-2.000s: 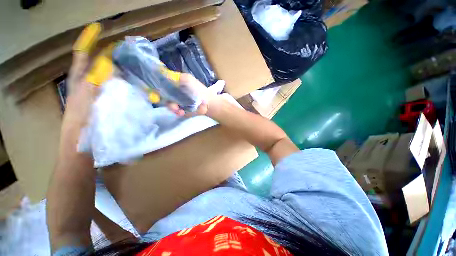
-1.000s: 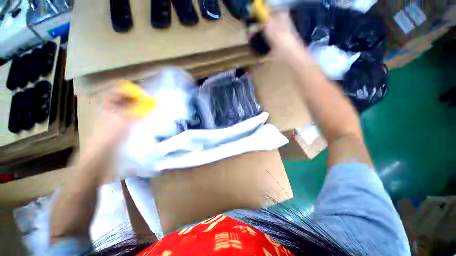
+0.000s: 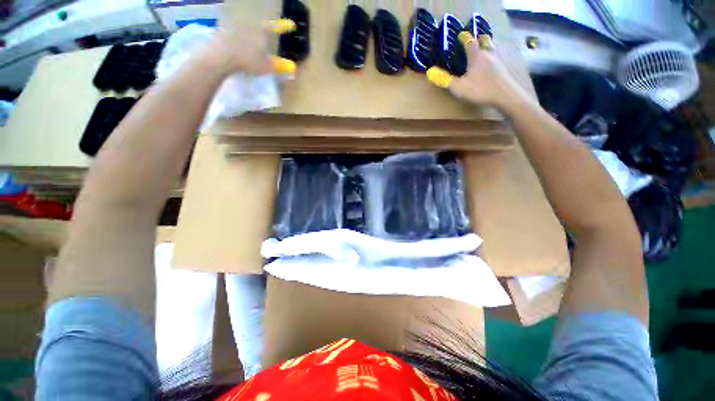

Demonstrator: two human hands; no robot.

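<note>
Black glossy moulded parts (image 3: 389,41) lie in a row on a brown cardboard sheet (image 3: 357,94). My left hand (image 3: 244,53), with yellow finger cots, holds a whitish poly bag (image 3: 249,95) under the palm; its thumb and finger are at the left edge of the leftmost part (image 3: 295,33). My right hand (image 3: 480,72) is at the row's right end, its yellow-cotted fingertips apart around the last parts (image 3: 452,48); no firm grip shows. Bagged parts (image 3: 409,197) stand packed in the open carton (image 3: 223,204), with white foam sheet (image 3: 392,270) over its near edge.
More black parts (image 3: 106,125) lie on a cardboard stack at left. Another whitish bag bunch (image 3: 184,48) is behind my left forearm. A black bin bag (image 3: 619,129) and a small white fan (image 3: 660,72) are at right. Green floor (image 3: 674,270) shows at lower right.
The part held over the carton two seconds ago has left my hands. Both hands have moved forward to the row of loose parts. The view has shifted, showing the carton and row more centrally.
</note>
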